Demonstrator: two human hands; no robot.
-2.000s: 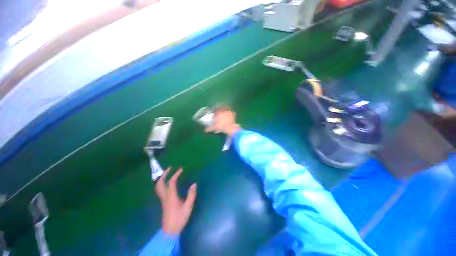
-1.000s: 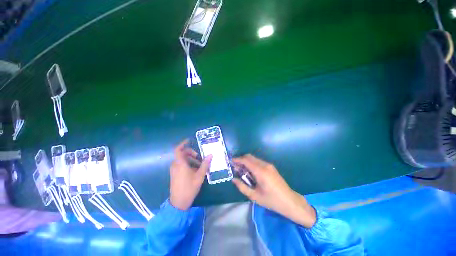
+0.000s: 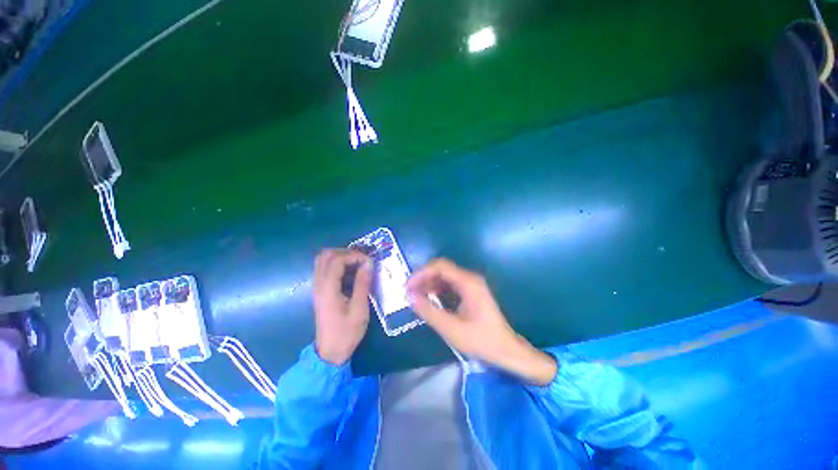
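A power bank unit (image 3: 395,292) lies tilted on the dark green worktop in front of me, with a bright white cell and a mottled circuit board at its far end. My left hand (image 3: 343,298) is at its upper left, thumb and fingertips together over the edge near the board. My right hand (image 3: 473,317) is at its right edge, thumb and index finger close together over the cell's side. Whether either hand pinches a thin wire or the housing cannot be told. White cord shows below my right hand.
Several waiting units (image 3: 188,321) stand close together at left, their white cables towards me. Spaced units lie on the brighter green belt, one at top centre (image 3: 369,32) and one at left (image 3: 101,154). A dark grey tape dispenser (image 3: 781,220) stands at right. A person's pink sleeve (image 3: 46,408) shows at lower left.
The unit has shifted slightly and tilted more. My left thumb has moved from the cell up to the board end. My right fingertips have moved in over the unit's right edge.
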